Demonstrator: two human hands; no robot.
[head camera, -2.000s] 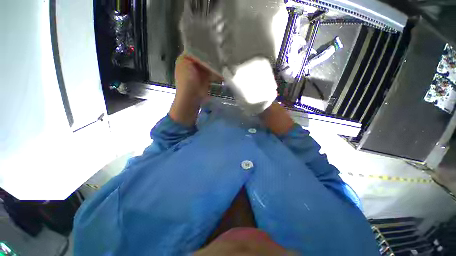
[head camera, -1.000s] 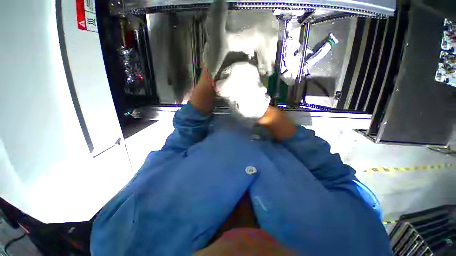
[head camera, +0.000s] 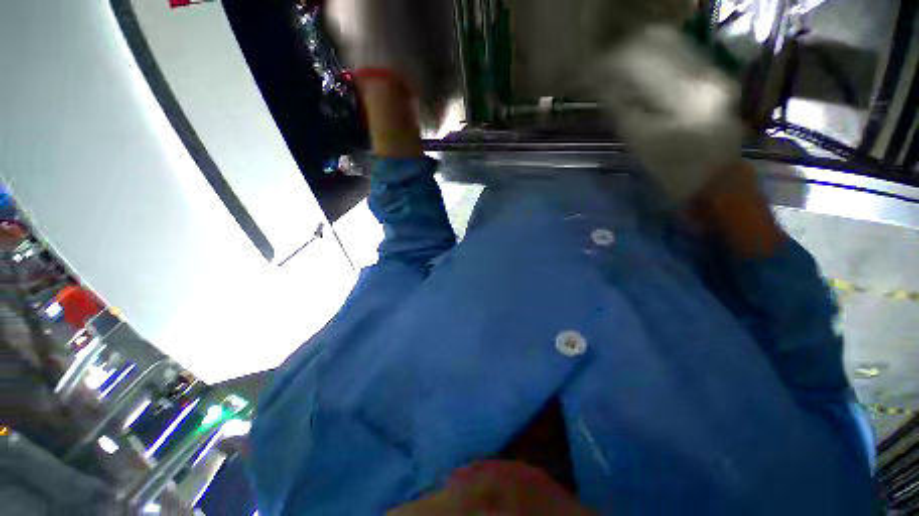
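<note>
My left hand (head camera: 398, 40), in a pale glove, is blurred at the top edge, its fingers cut off or unclear. My right hand (head camera: 673, 113), also in a white-grey glove, is blurred over the near edge of the conveyor. The silver conveyor rails (head camera: 544, 149) run across in front of my smock, below both hands. Between the hands is a blurred grey surface (head camera: 554, 50) with thin green strips at its left; I cannot tell if it is a board or the conveyor bed. What either hand holds is not visible.
A white machine cabinet (head camera: 191, 222) stands close on the left, with blurred equipment (head camera: 151, 413) at lower left. Black slotted bars (head camera: 897, 96) are at the right. Yellow-black tape (head camera: 877, 292) crosses the floor at right.
The view has turned left, bringing equipment into the lower left. My hands have moved apart: left to the upper left, right to the right. The white strip piece has mostly left the view.
</note>
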